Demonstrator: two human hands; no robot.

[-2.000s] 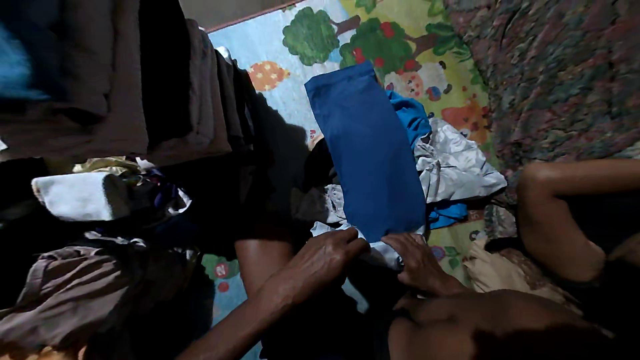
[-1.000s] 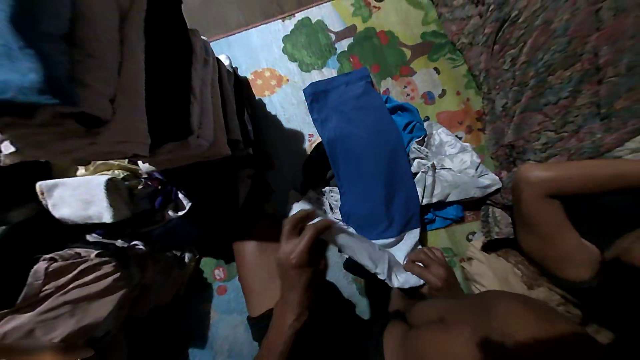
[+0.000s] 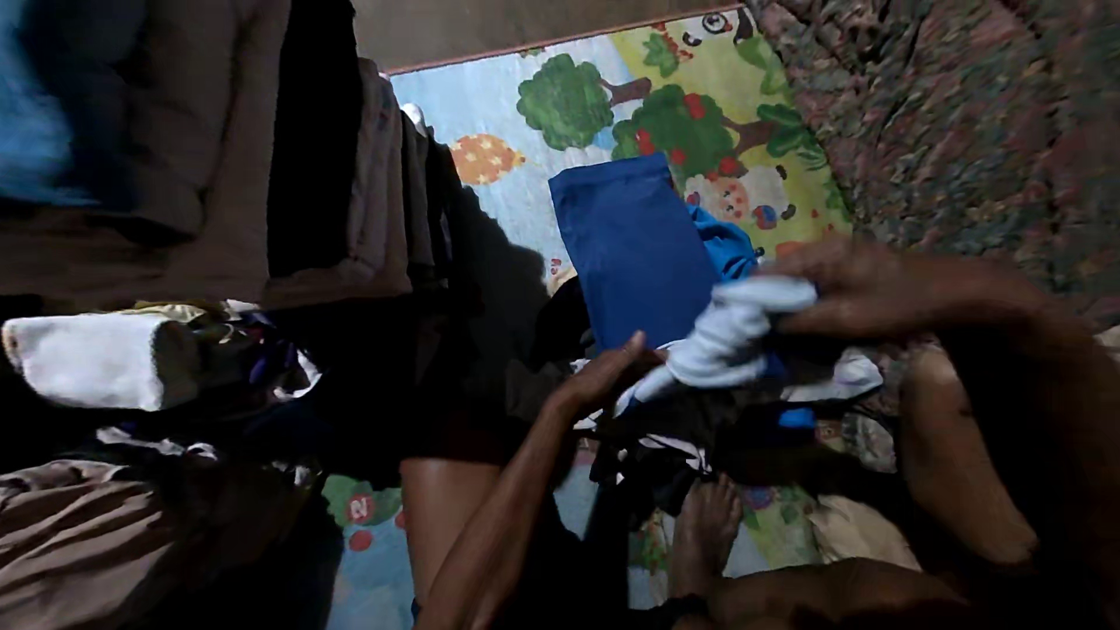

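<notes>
A folded blue cloth [image 3: 634, 249] lies lengthwise on a heap of clothes in the middle of the view. My left hand [image 3: 612, 376] is at its lower end, at a strip of white cloth; its grip is partly hidden. My right hand [image 3: 840, 289], blurred, holds a bunched white cloth [image 3: 735, 337] raised over the right side of the heap. The white cloth runs down toward my left hand. Bright blue cloth [image 3: 724, 245] shows behind the folded piece.
Stacked folded clothes [image 3: 201, 175] stand at the upper left, above a rolled white cloth [image 3: 87, 360] and a crumpled brown garment [image 3: 79, 542]. A printed play mat [image 3: 490, 96] lies beneath; a patterned fabric [image 3: 962, 131] covers the right. A bare foot [image 3: 704, 525] rests below the heap.
My right hand has risen from the lower end of the blue cloth to the right side, lifting and bunching the white cloth. My left hand has moved right since one second ago.
</notes>
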